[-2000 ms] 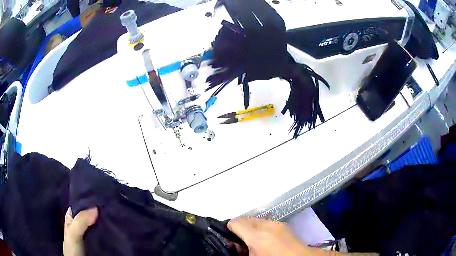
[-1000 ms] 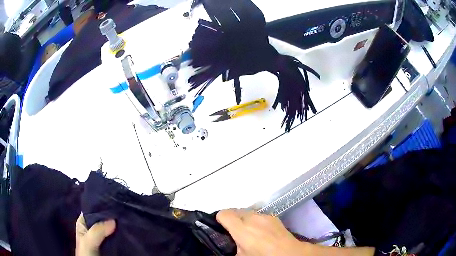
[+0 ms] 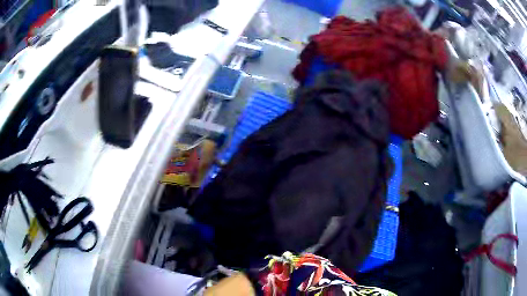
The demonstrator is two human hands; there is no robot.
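Observation:
A skin-coloured part of my right arm or hand (image 3: 231, 286) shows at the bottom edge, beside a patterned sleeve (image 3: 323, 277); it is cut off, so its fingers and any hold are hidden. My left hand is out of the picture. A black garment pile (image 3: 312, 173) lies in front of me on blue crates. Black-handled shears (image 3: 72, 231) lie on the white table at the lower left, near the yellow snips (image 3: 30, 234). Black fringed strips (image 3: 32, 188) hang beside them. The view is blurred.
A dark red fabric pile (image 3: 387, 63) lies beyond the black one. Blue crate edges (image 3: 384, 237) show around it. The ruler-marked table edge (image 3: 136, 191) runs along the left. A black phone (image 3: 117, 95) is by the control panel (image 3: 43, 104). White bins (image 3: 474, 127) stand at right.
The view has swung right, from the needle area to the cloth piles. Both hands and the held dark cloth have left the view, except part of the right arm or hand. Shears now show near the snips.

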